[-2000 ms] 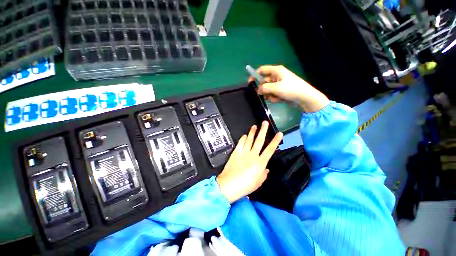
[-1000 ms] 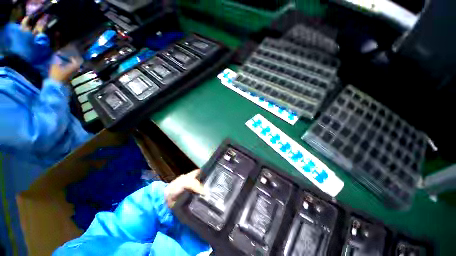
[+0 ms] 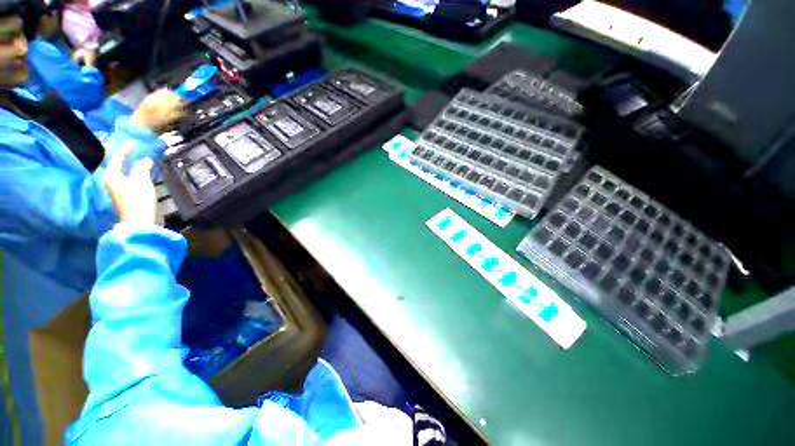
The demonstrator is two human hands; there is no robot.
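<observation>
Black foam trays (image 3: 288, 165) lie stacked at the far left of the green bench. The top one shows several open-backed phones in its slots. My left hand (image 3: 131, 187) is raised beside the stack's near left end. Its fingers look apart and nothing shows in it. I cannot tell whether it touches the tray. My right hand is out of the picture. A white sticker sheet with a row of blue pieces (image 3: 506, 277) lies on the bench, and a second one (image 3: 449, 185) lies partly under a component tray.
Clear component trays (image 3: 628, 266) stand at the right, with more trays (image 3: 501, 148) behind. A cardboard box (image 3: 296, 335) with blue material stands below the bench's near edge (image 3: 405, 361). Another worker's hand (image 3: 161, 109) is at the upper left. A grey metal bar juts in at right.
The phone tray that my left hand held at the bench's near edge is gone from there. My left hand has moved up and left to the tray stack, which looks taller.
</observation>
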